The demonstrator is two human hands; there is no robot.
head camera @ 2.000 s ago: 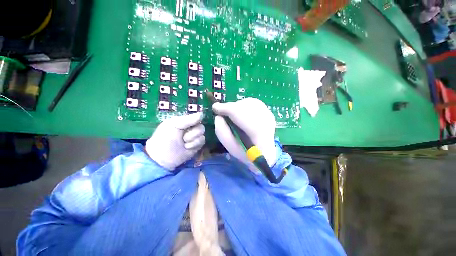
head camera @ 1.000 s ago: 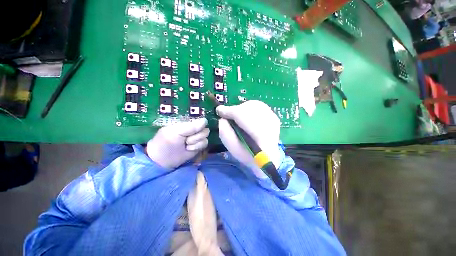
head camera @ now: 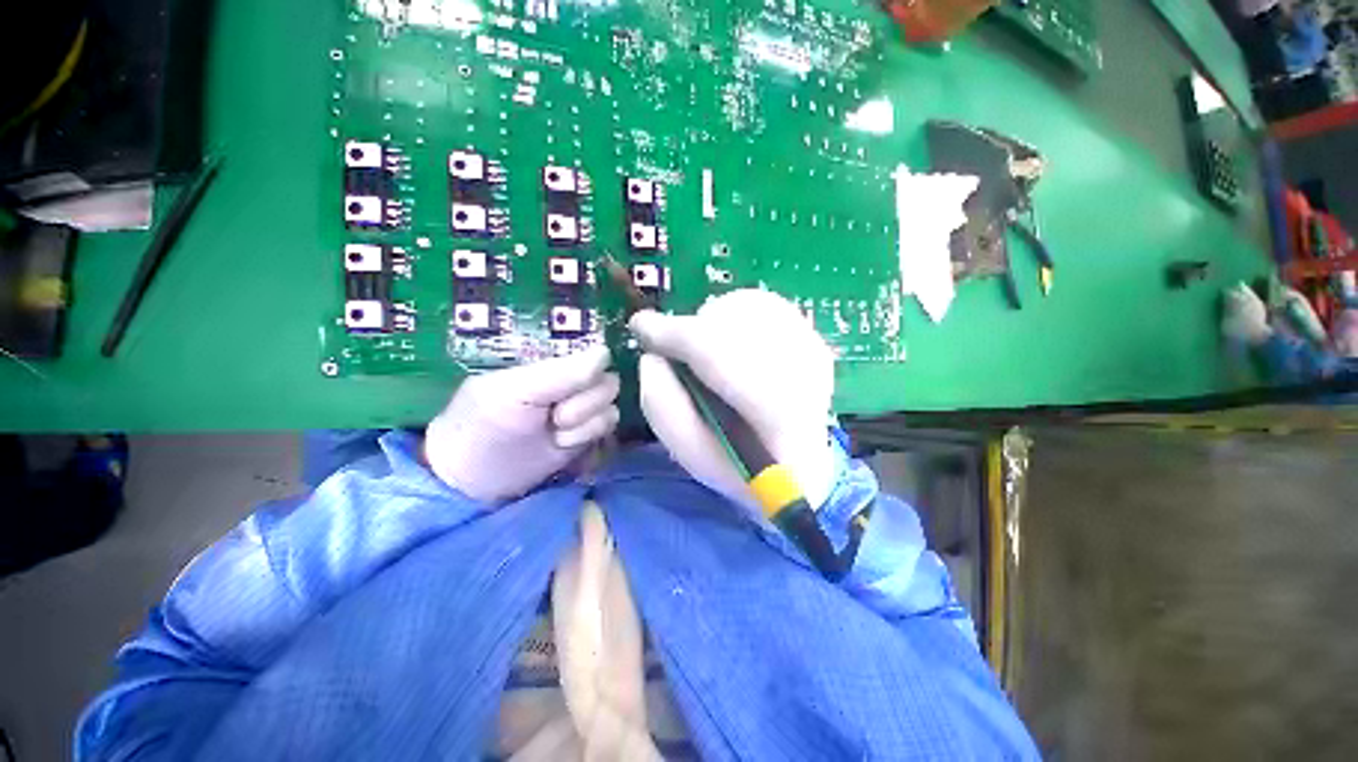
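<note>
My right hand (head camera: 752,390), in a white glove, grips a dark soldering iron with a yellow band (head camera: 775,488). Its brownish tip is at the third column of power transistors (head camera: 566,271), between that column and the fourth. My left hand (head camera: 524,421), also gloved, is closed at the near edge of the green circuit board (head camera: 804,320). Its fingertips are pinched; solder wire between them is too thin to make out. The black transistors with silvery tabs stand in four columns on the board's left half.
A slim black tool (head camera: 157,261) lies left of the board. A dark iron stand (head camera: 976,209) and white paper (head camera: 931,238) are at the right. A red object (head camera: 938,15) is at the top. Gloved hands (head camera: 1266,331) of another person show at the far right.
The view has shifted a little, so the board sits slightly higher and further left. My hands keep nearly the same pose. The other person's hands have come into view at the far right.
</note>
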